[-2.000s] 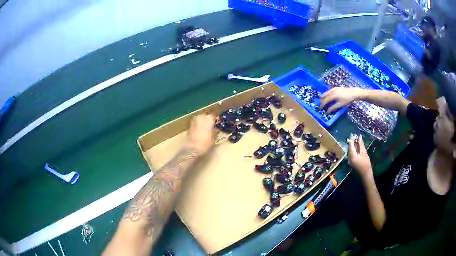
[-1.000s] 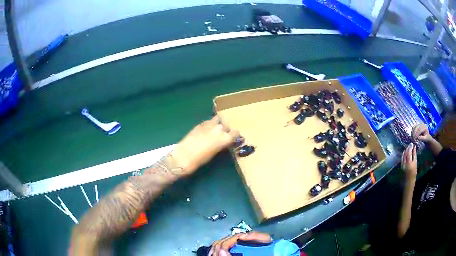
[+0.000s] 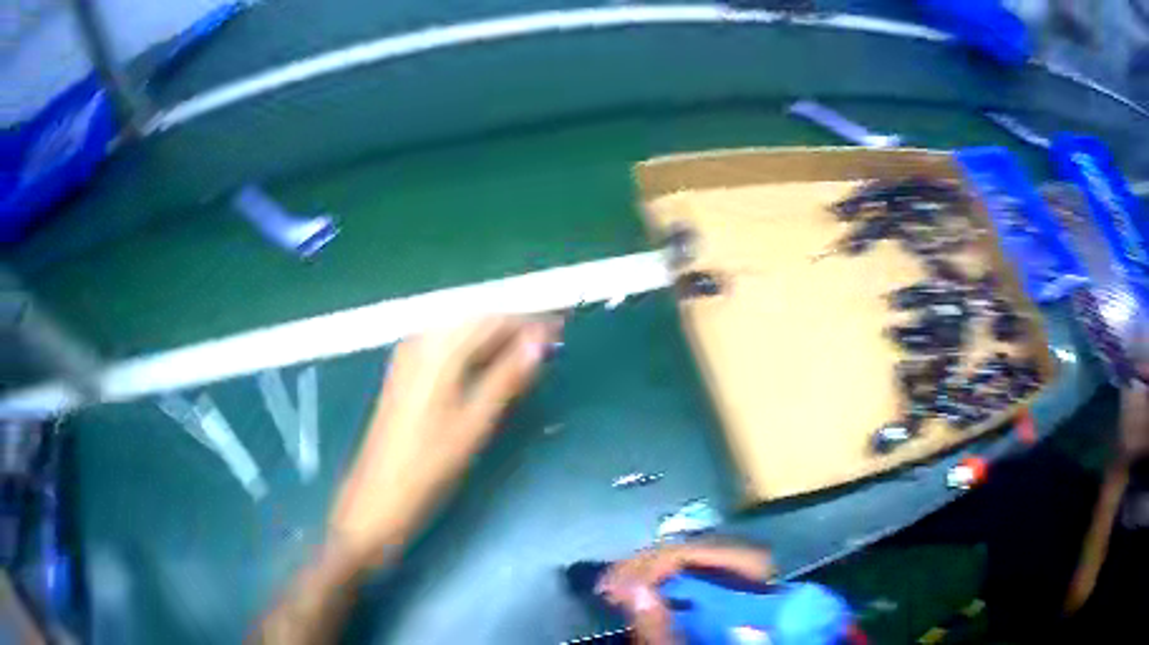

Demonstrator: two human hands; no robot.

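Observation:
The view is blurred. My left hand (image 3: pixel 441 403) is over the green bench just below the white rail, left of the cardboard tray (image 3: pixel 743 416). Its fingertips are close together by small dark and silvery bits; whether they pinch anything is unclear. My right hand (image 3: pixel 662 586) is shut on the blue electric screwdriver (image 3: pixel 756 611) at the bottom edge, its black nose pointing left. The tray holds a heap of black wired units (image 3: pixel 945 340) at its right, and two lie near its left wall. A small silvery-dark piece (image 3: pixel 636 480) lies on the bench.
Several white strips (image 3: pixel 302 422) lie at left. The white rail (image 3: pixel 378 330) crosses behind my left hand. White-and-blue parts (image 3: pixel 287 224) lie on the green belt. Blue bins (image 3: pixel 1023 227) stand right of the tray. An orange-ended tool (image 3: pixel 968 473) lies at its near edge. Another person's arm (image 3: pixel 1109 517) is at far right.
My left hand first left the heap for the tray's left edge, where two black units now lie apart, then moved out onto the bench. My right hand came into view with the screwdriver. The view turned.

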